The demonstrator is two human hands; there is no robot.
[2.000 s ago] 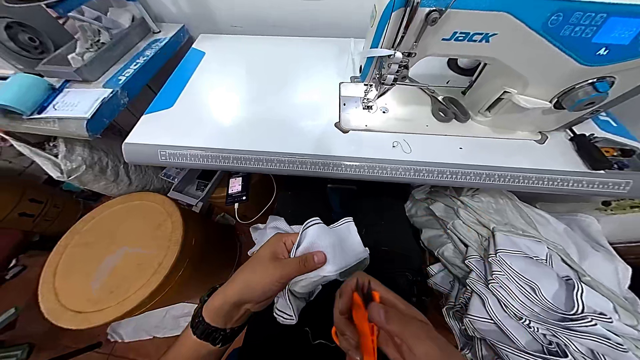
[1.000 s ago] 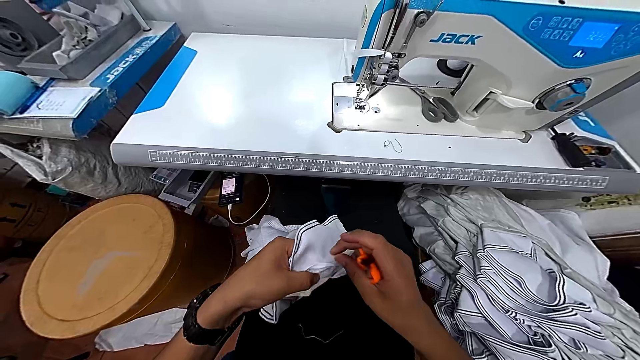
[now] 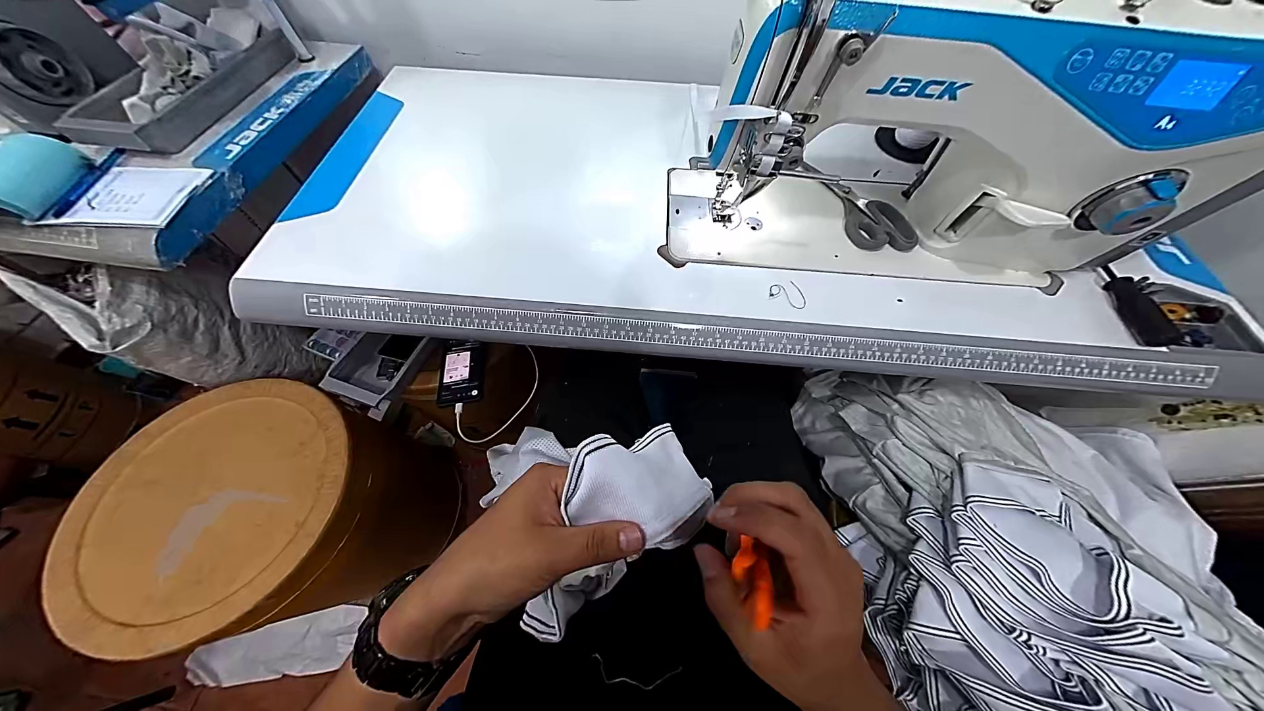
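A white knit fabric piece with dark stripes along its edge (image 3: 632, 484) is bunched in my left hand (image 3: 533, 548), the thumb lying on top of it. Close to the cloth's right edge is my right hand (image 3: 790, 583), its thumb and forefinger apart, with an orange-handled tool (image 3: 752, 581) held in the palm; the tool's working end is hidden. A loose thread (image 3: 637, 681) lies on the dark cloth over my lap.
Ahead stands a white worktable (image 3: 533, 188) with a Jack sewing machine (image 3: 987, 109) and scissors (image 3: 874, 219). Striped white fabric (image 3: 1027, 583) is heaped at right. A round drum (image 3: 197, 513) stands at left, near a phone on a cable (image 3: 460, 373).
My right hand was on the cloth a second ago and is now just right of it, fingers apart. My left hand keeps its hold on the cloth.
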